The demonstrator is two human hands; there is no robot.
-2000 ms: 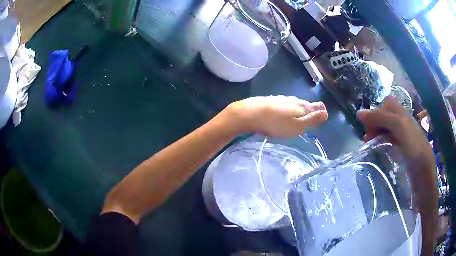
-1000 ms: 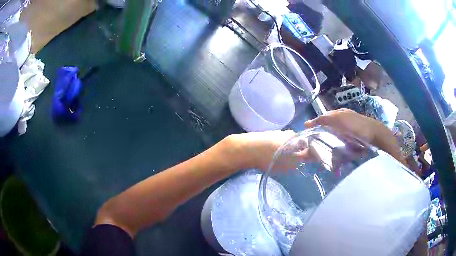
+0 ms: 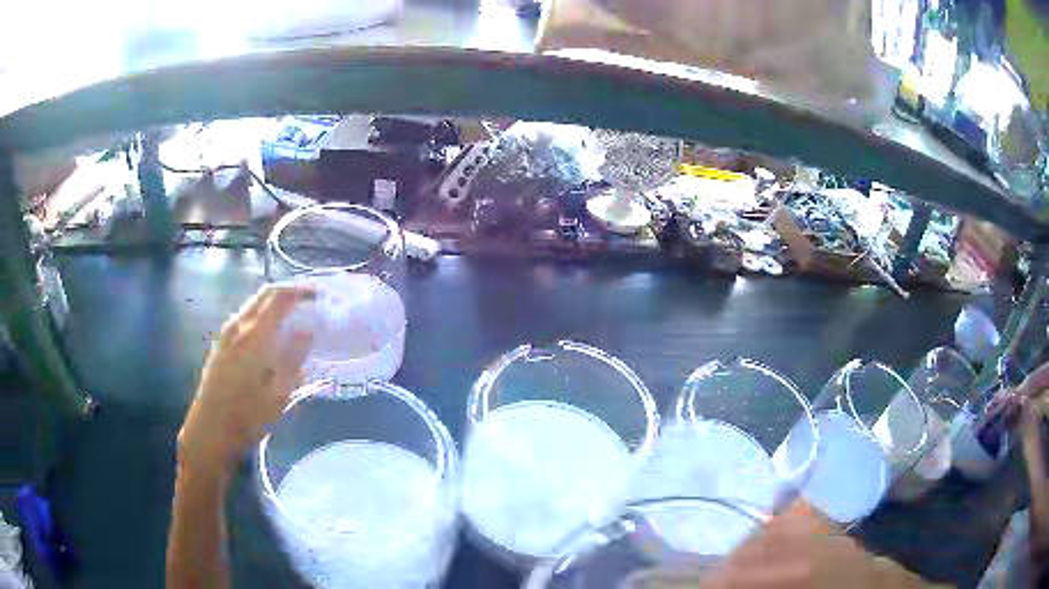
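Observation:
My left hand [image 3: 247, 362] is at the left, fingers bent, in front of a clear tank with a white base [image 3: 357, 334] and over the rim edge of a nearer tank [image 3: 362, 500]; whether it touches either is unclear. My right hand [image 3: 799, 552] is blurred and cut off by the bottom edge. It is at the rim of another clear tank [image 3: 644, 552], mostly out of view, and appears to grip it. More clear tanks with white bases stand in a row to the right, the nearest one at the middle [image 3: 552, 472].
A green shelf beam [image 3: 460, 92] crosses above the dark green bench [image 3: 518, 293]. Cluttered loose parts [image 3: 817, 224] and a white power strip [image 3: 420, 244] lie at the back. A blue cloth [image 3: 40, 529] is at lower left. Another person's hand [image 3: 1018, 403] shows at the right edge.
The view has turned to the right and up, bringing the tank row and shelf into sight. The tilted tank is no longer seen over the other one. My hands have moved apart.

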